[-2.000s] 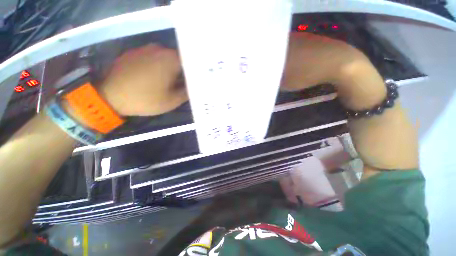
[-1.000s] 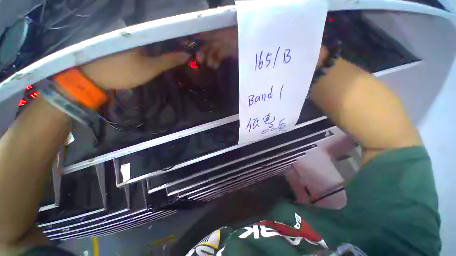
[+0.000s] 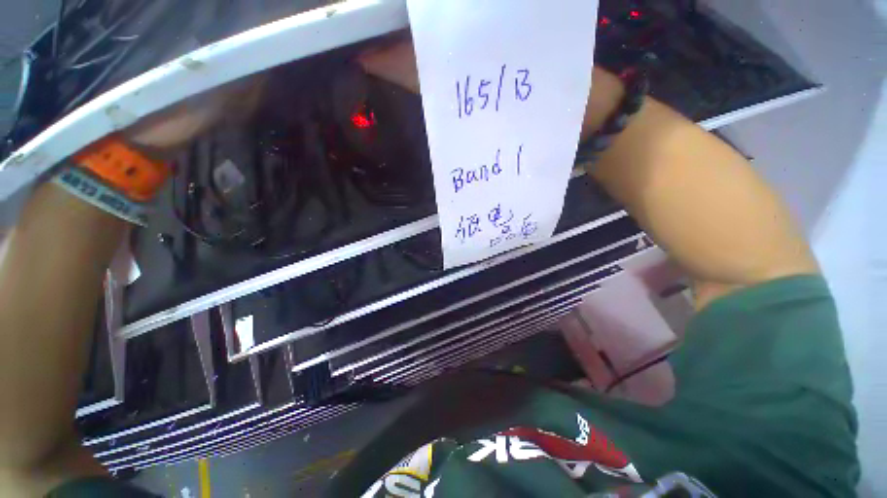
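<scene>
The black rack shelf (image 3: 292, 185) lies in front of me, with thin black cables (image 3: 209, 219) and a red light (image 3: 363, 119) on it. A white paper label (image 3: 506, 146) with "165/B" and "Band 1" hangs over the shelf. My left hand (image 3: 199, 112) is dim and blurred beneath the white upper shelf edge, left of the cables; its fingers are unclear. My right hand (image 3: 394, 66) reaches behind the label; only part shows on the label's left side, above the red light. I cannot see whether either hand holds anything.
More rack layers with white edges (image 3: 389, 345) are stacked below. The curved white edge (image 3: 224, 53) of the upper shelf crosses above my hands. Pale boxes (image 3: 622, 331) stand low at the right. Grey floor with a yellow line (image 3: 204, 477) shows at the bottom left.
The label hangs slightly further left than a second ago. My left hand has moved left, away from the red light, and up under the upper edge. More loose cable shows on the shelf.
</scene>
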